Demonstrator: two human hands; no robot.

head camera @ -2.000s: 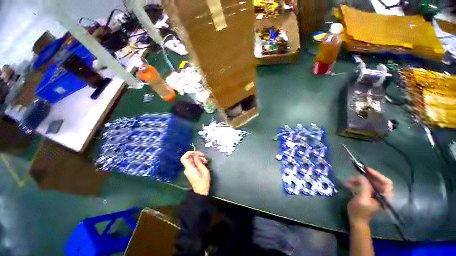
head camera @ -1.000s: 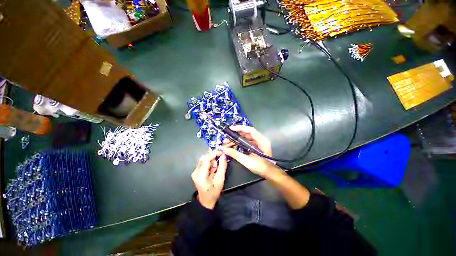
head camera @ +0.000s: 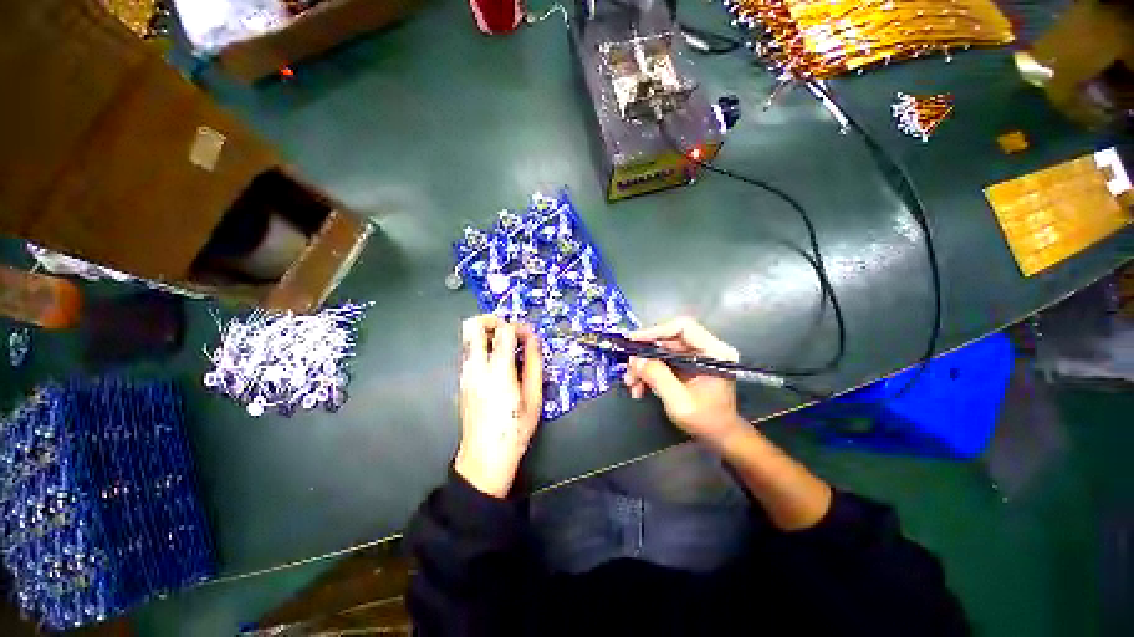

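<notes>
A blue PCB panel [head camera: 547, 268] crowded with silvery parts and small pale discs lies on the dark green bench in front of me. My right hand [head camera: 682, 380] holds the slim black soldering iron [head camera: 696, 362], its tip pointing left over the middle of the panel. My left hand [head camera: 500, 386] is at the panel's left edge, fingertips over the board. Whether it holds a small component is hidden. A loose pile of white wired components [head camera: 284, 357] lies left of the panel.
A brown cardboard box [head camera: 137, 162] stands behind the pile. Stacked blue panels [head camera: 106, 498] are at far left. The soldering station [head camera: 640, 106] is behind the panel, its black cable [head camera: 831, 286] looping right. Yellow-orange panels [head camera: 1057, 212] lie at right. A blue stool [head camera: 951, 404] is below the bench edge.
The hands have moved apart; the left is now at the panel's left edge. The iron has turned flatter, its tip over the panel's middle. The view has shifted slightly.
</notes>
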